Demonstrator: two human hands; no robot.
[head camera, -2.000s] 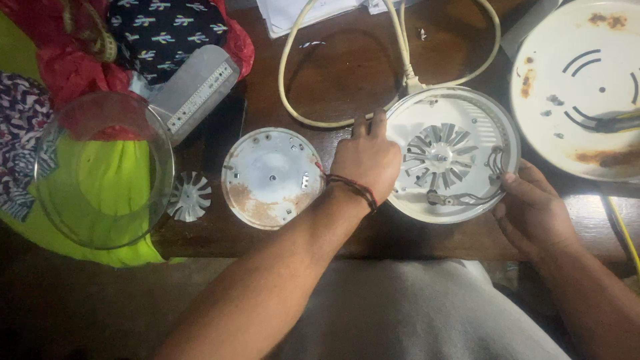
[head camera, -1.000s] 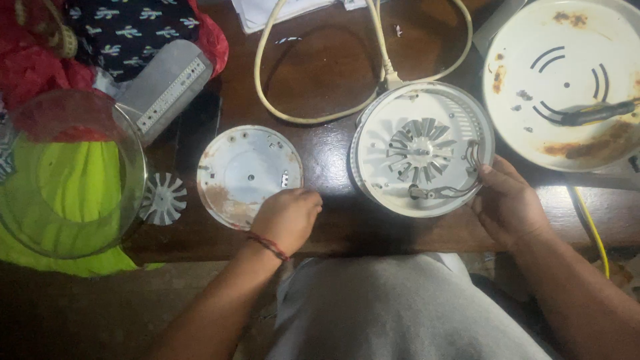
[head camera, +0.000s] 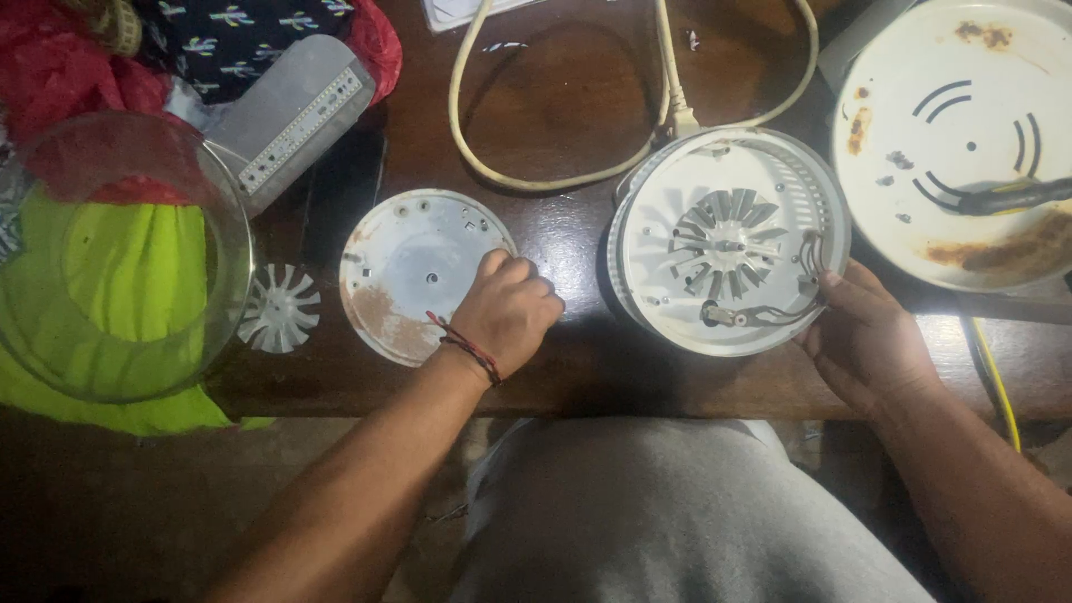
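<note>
My right hand (head camera: 867, 339) grips the lower right rim of a round white appliance housing (head camera: 670, 322). Inside the housing are a metal fan wheel (head camera: 730, 244) and several wires (head camera: 775, 316). My left hand (head camera: 511, 310), with curled fingers, is over the right edge of a round metal plate (head camera: 402, 268) stained with rust; whether it holds something cannot be told. A second fan wheel (head camera: 281, 308) lies left of the plate, beside a clear round lid or ring (head camera: 243, 251).
A cream power cord (head camera: 536, 182) loops behind the housing. A rust-stained white round cover (head camera: 913, 201) is at the right, above a yellow wire (head camera: 992, 377). At the left lie an LED strip on a grey plate (head camera: 301, 130), green cloth (head camera: 142, 285) and red plastic (head camera: 67, 67).
My left hand has moved left, from the housing's left rim to the right edge of the round metal plate. My right hand has stayed at the housing's rim.
</note>
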